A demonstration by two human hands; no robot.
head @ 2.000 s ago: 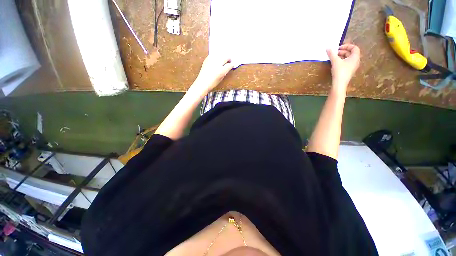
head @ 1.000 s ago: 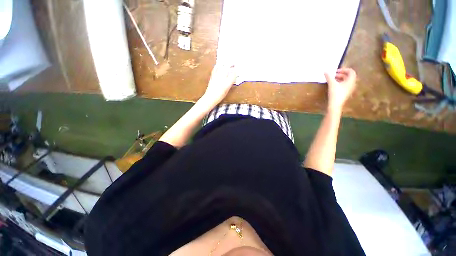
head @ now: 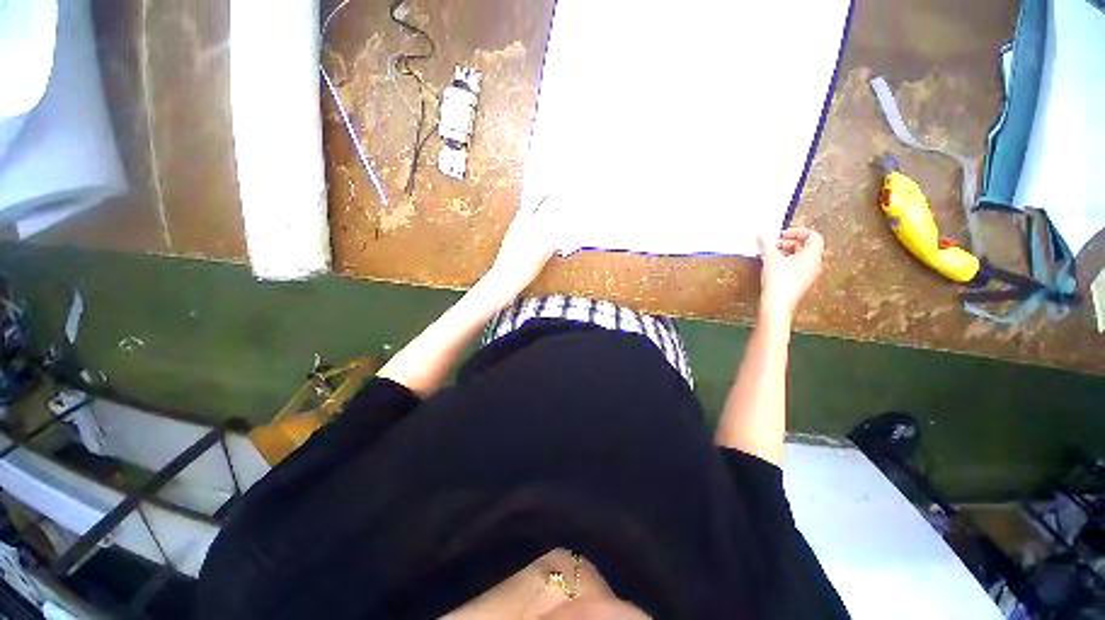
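Note:
A large white paper sheet (head: 685, 133) lies on the brown table, its top cut off by the picture's edge. A thin navy edge of dark fabric (head: 818, 133) shows along its right side and near edge. My left hand (head: 530, 246) is at the sheet's near left corner; its fingertips blend with the white, so its hold is unclear. My right hand (head: 790, 264) has its thumb and fingers on the near right corner, pinching it, with the other fingers curled.
A yellow tool (head: 925, 228) lies right on the brown table (head: 654, 276), beside grey-blue strips (head: 903, 119). Teal fabric with white pieces (head: 1015, 115) is at far right. Left are a banded block (head: 457, 121), thin cords (head: 351, 131), a long white roll (head: 281, 145) and another white roll (head: 73, 145).
The view has shifted, so the table and its things sit lower in the picture. Both hands stay at the sheet's near corners.

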